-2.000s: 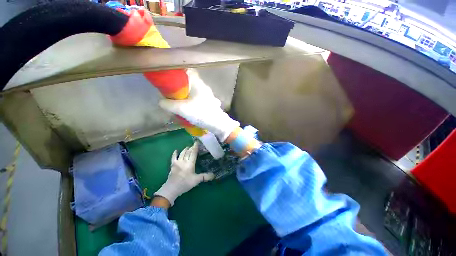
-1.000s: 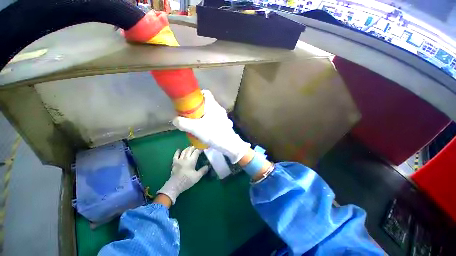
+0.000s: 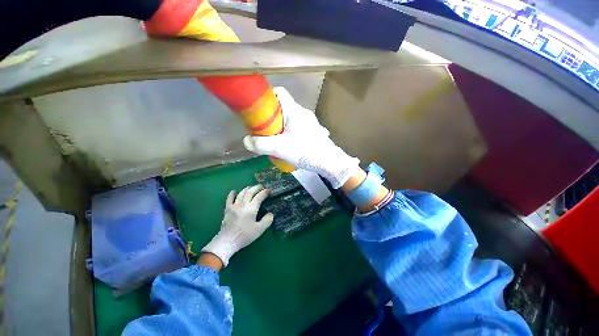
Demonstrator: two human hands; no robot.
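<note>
A dark green circuit board [image 3: 297, 209] lies on the green mat [image 3: 263, 289] inside the booth. My right hand [image 3: 305, 141], in a white glove, is closed around the red, orange and yellow taped hose handle [image 3: 246, 98]. The whitish flat nozzle [image 3: 311, 184] is over the right part of the board; whether it touches is not clear. My left hand [image 3: 240, 222], gloved, rests with spread fingers at the board's left edge, fingertips at its upper left. The black hose [image 3: 72, 20] arches in at the upper left.
A blue-grey plastic box [image 3: 133, 231] sits on the mat at the left. A shelf [image 3: 315, 62] crosses above, with a black tray [image 3: 335, 23] on it. More boards [image 3: 527, 289] lie on the dark conveyor at the lower right. Red panels stand at the right.
My right hand and the nozzle have moved right, and more of the board now shows. My left hand has shifted only slightly. The shelf and tray appear higher in the picture.
</note>
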